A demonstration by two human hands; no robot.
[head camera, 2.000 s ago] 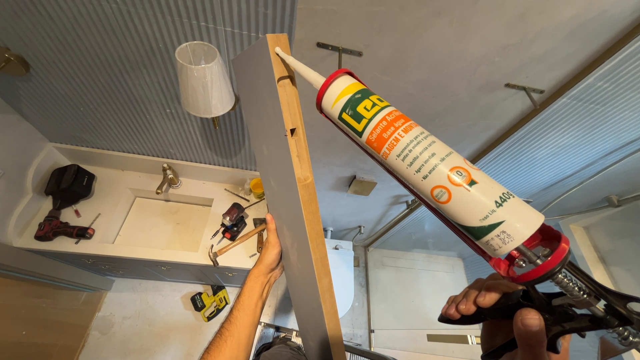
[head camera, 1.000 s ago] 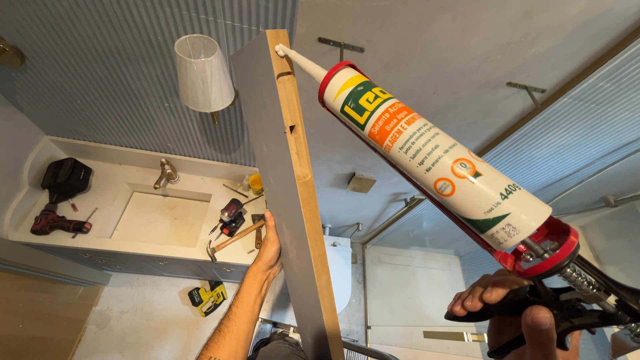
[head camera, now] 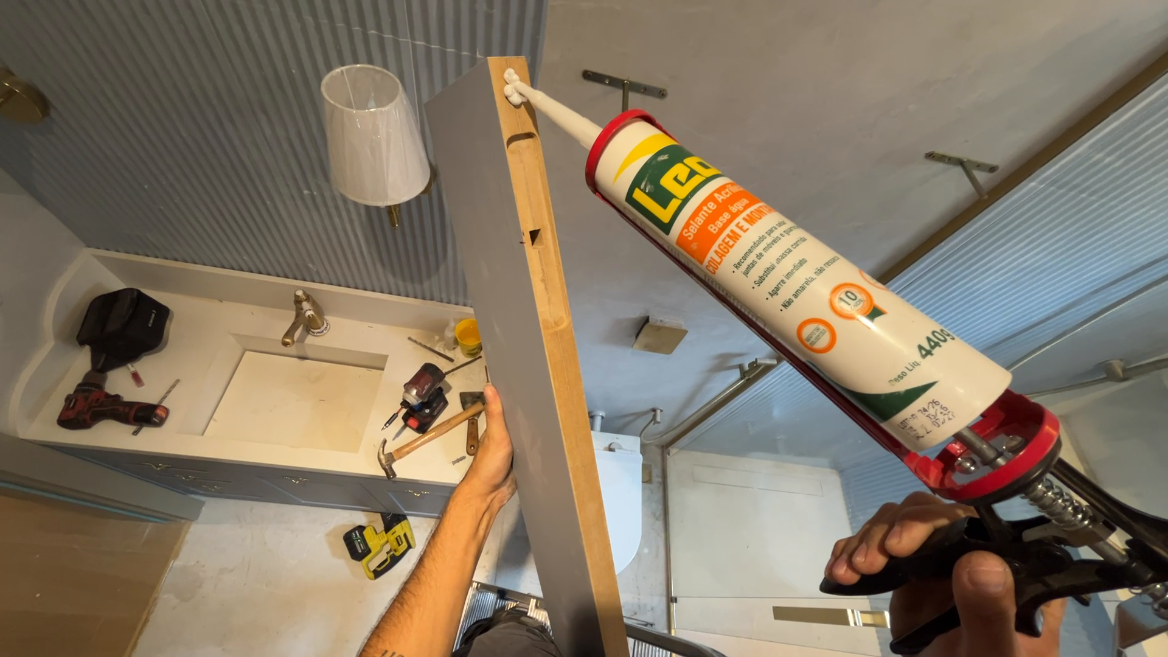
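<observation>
My left hand [head camera: 495, 452] grips a long grey board [head camera: 511, 347] by its left side; the fingers behind it are hidden. Its bare wood edge [head camera: 570, 383] faces me, with recesses cut along the upper part. My right hand [head camera: 949, 557] is closed around the black handle and trigger of a caulking gun [head camera: 1013, 447] with a red frame. A white sealant cartridge [head camera: 803, 274] lies in the gun, pointing up and left. Its nozzle tip [head camera: 534, 96] touches the top of the wood edge, where white sealant [head camera: 514, 89] sits in small blobs.
Behind the board, a countertop [head camera: 192, 338] with a sink and brass faucet [head camera: 304, 319] holds a red cordless drill [head camera: 109, 406], a claw hammer [head camera: 424, 438] and other tools. A yellow power tool [head camera: 379, 545] lies on the floor. A wall lamp [head camera: 374, 137] and metal brackets [head camera: 625, 87] stick out from the walls.
White sealant has built up at the nozzle tip on the board's upper wood edge; two seconds ago no blob showed there. The hands keep nearly the same places.
</observation>
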